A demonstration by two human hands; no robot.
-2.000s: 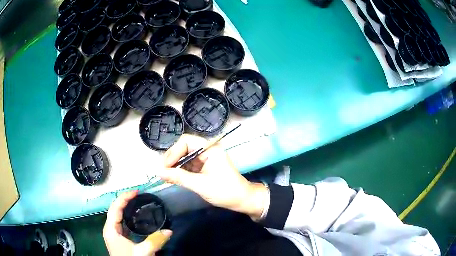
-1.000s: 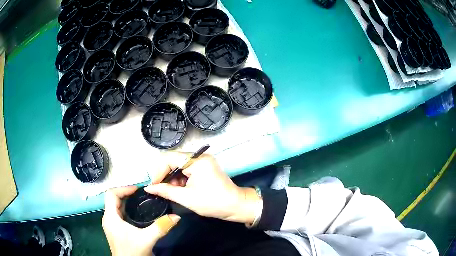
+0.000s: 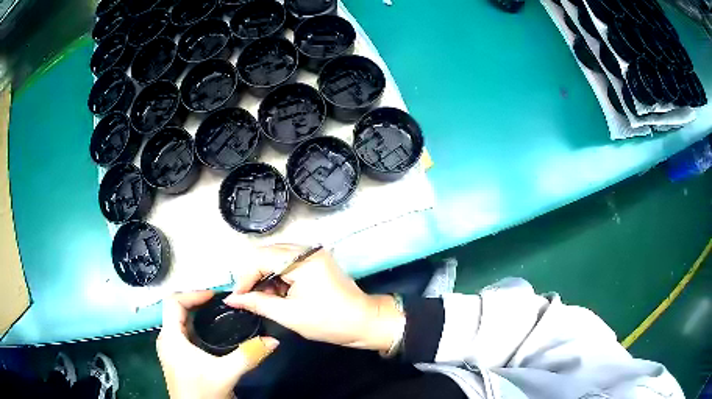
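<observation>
My left hand [image 3: 195, 362] holds a round black housing [image 3: 225, 326] open side up, just off the bench's front edge, with a yellow-orange cot on the thumb. My right hand [image 3: 308, 300] holds a thin pen-like tool [image 3: 300, 260] like a pencil; its fingertips are at the held housing's upper rim. The tool's tip and any small piece at it are hidden by the fingers. Rows of similar black housings [image 3: 254, 198] with ribbed floors stand on a white sheet [image 3: 187, 226] beyond my hands.
The sheet lies on a glossy blue-green bench mat [image 3: 484, 140]. Stacked black housings between wavy white sheets [image 3: 636, 117] are at the upper right. A tan cardboard sheet [image 3: 12, 265] is at the left edge. A person's shoes [image 3: 101, 374] show at the lower left.
My right hand has moved down and left from above the sheet to the held housing's rim, and the tool has shifted with it. The left hand still holds the housing.
</observation>
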